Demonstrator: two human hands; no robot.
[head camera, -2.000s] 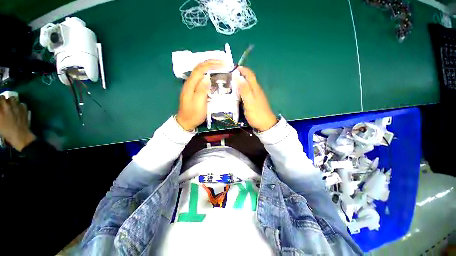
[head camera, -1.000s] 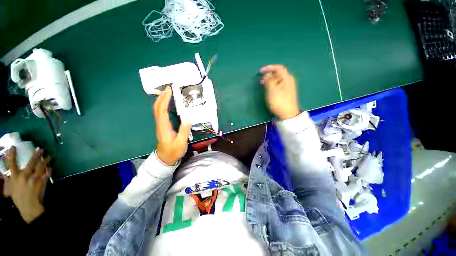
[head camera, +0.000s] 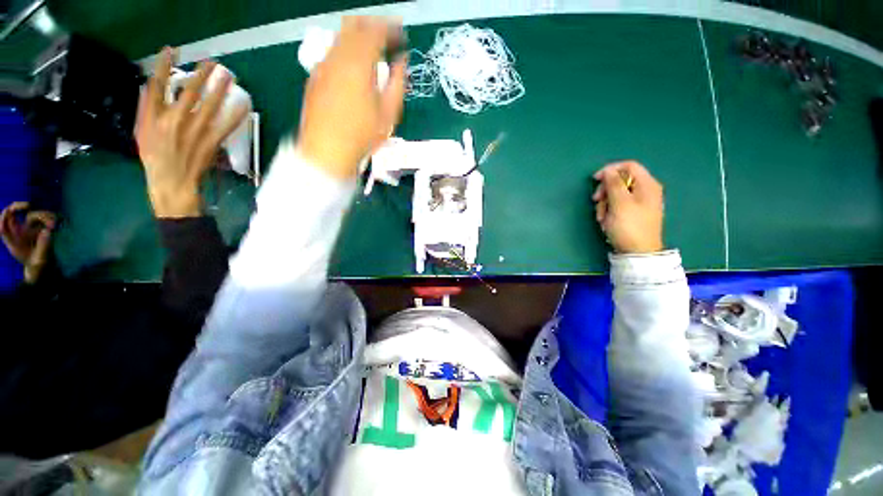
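The white camera housing (head camera: 447, 208) lies on the green bench in front of me, its open cavity up, with thin wires at its near end and a darker lead at its far right corner. Neither hand touches it. My left hand (head camera: 350, 102) is blurred, raised to the far left over the bench beside a white piece (head camera: 316, 48); whether it grips that piece cannot be told. My right hand (head camera: 631, 211) is a loose fist on the bench at the right, closed on a small thin object (head camera: 627, 181) with a yellowish part, mostly hidden by the fingers.
Tangled white loops (head camera: 476, 68) lie at the far side. A dark cluster of small parts (head camera: 808, 82) is far right. A blue bin (head camera: 823, 387) of white parts is beside my right arm. A co-worker's hand (head camera: 179, 136) is over another white camera (head camera: 237, 121) at left.
Both hands have left the housing, which stays on the bench. My left hand has moved away to the far left; my right hand has moved right and closed. The co-worker's hand has risen over their camera.
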